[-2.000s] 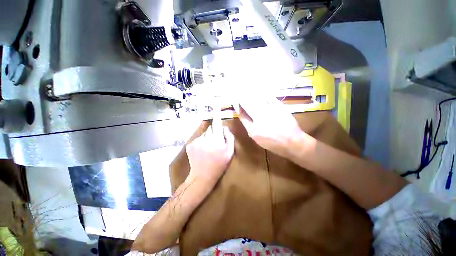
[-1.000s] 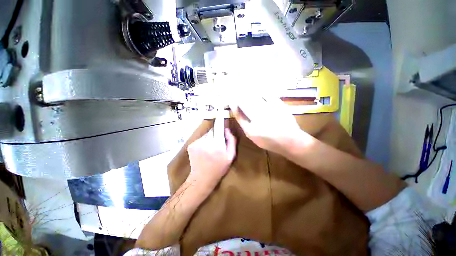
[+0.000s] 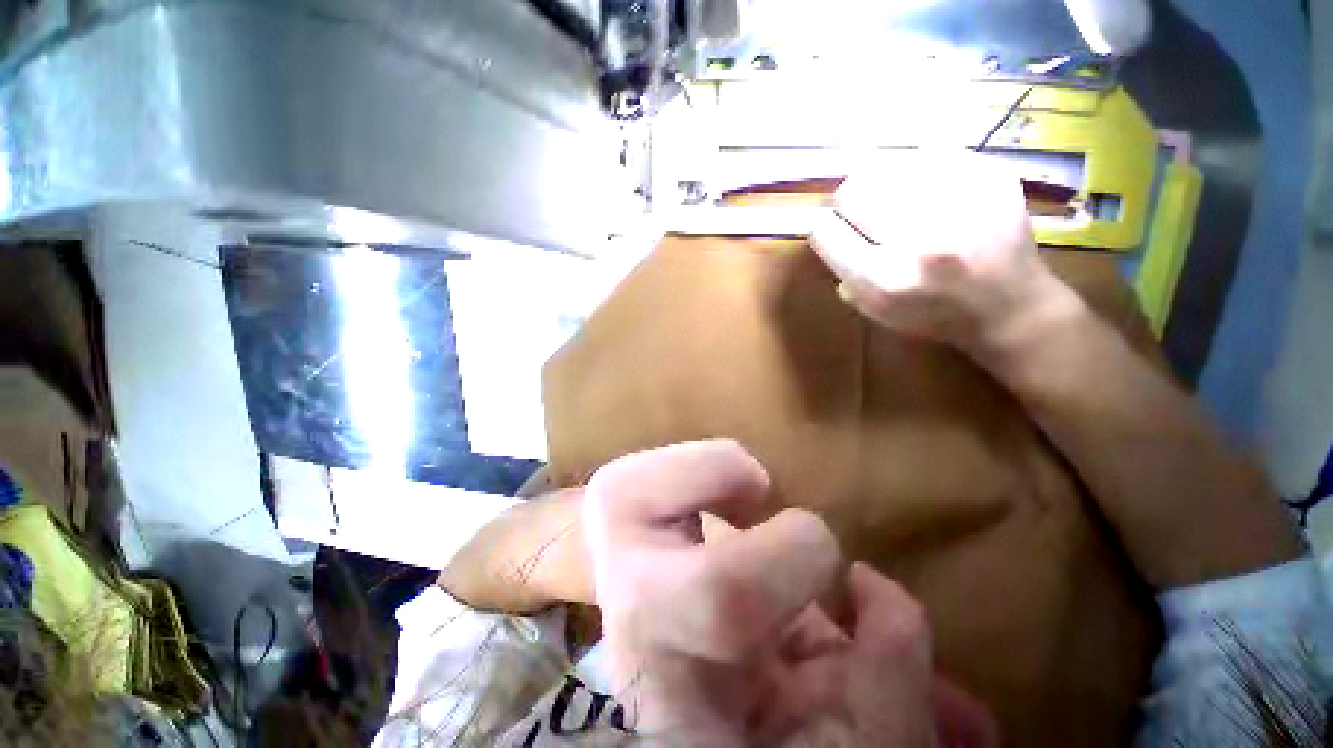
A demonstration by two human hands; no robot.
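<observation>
A large tan-brown sheet (image 3: 702, 329) covers my lap, its top edge at the white and yellow template (image 3: 1114, 176). A darker reddish-brown strip (image 3: 782, 192) shows in the template's slot. My right hand (image 3: 950, 249) lies over the template's front edge, fingers bent and washed out by glare. A thin dark line shows at its fingertips; I cannot tell whether it is a held tool. My left hand (image 3: 746, 585) is raised close to the camera, away from the template, fingers curled, with nothing visible in it.
The grey machine head (image 3: 336, 117) fills the upper left, with dark parts near the needle area. A white rounded arm end (image 3: 1108, 22) hangs above the template. A dark shiny plate (image 3: 344, 358) lies left. Yellow material (image 3: 88, 599) is at lower left.
My left hand has left the sheet's top edge and come back toward the camera. My right hand has moved right along the template. The view has shifted, showing less of the machine's upper parts.
</observation>
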